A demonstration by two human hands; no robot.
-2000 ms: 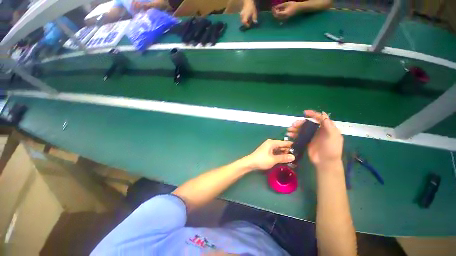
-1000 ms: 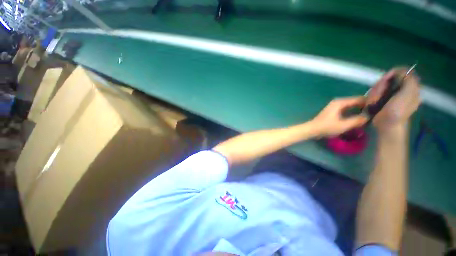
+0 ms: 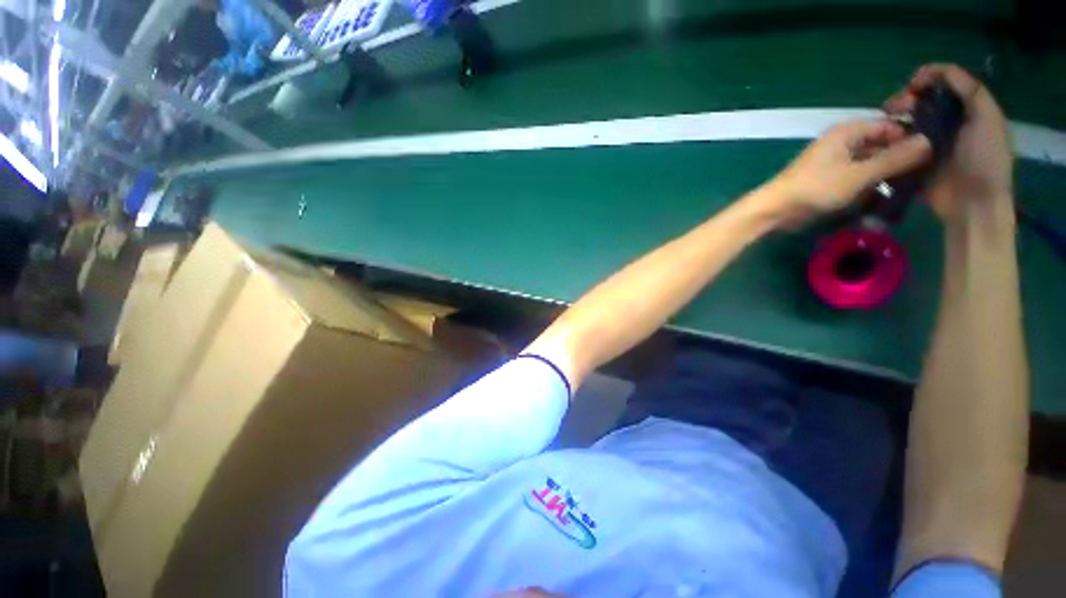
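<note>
A round appliance body with a bright pink flared ring (image 3: 858,268) and dark centre stands on the green bench below my hands. A black handle piece (image 3: 935,117) is held above it, between my two hands. My left hand (image 3: 844,169) pinches at the handle's side with thumb and fingers. My right hand (image 3: 976,134) wraps the handle from the other side. A small pale bit shows below my left fingertips. The small parts between my fingers are too blurred to tell.
A large brown carton (image 3: 234,386) stands beside the bench on the left. A white strip (image 3: 526,137) runs along the bench. Dark parts (image 3: 473,53) lie on the green surface beyond it. A blue tool handle (image 3: 1043,228) shows at the right edge.
The view has swung left, bringing the large carton into sight. Both hands keep hold of the black handle, which now sits higher in the picture above the pink-ended body.
</note>
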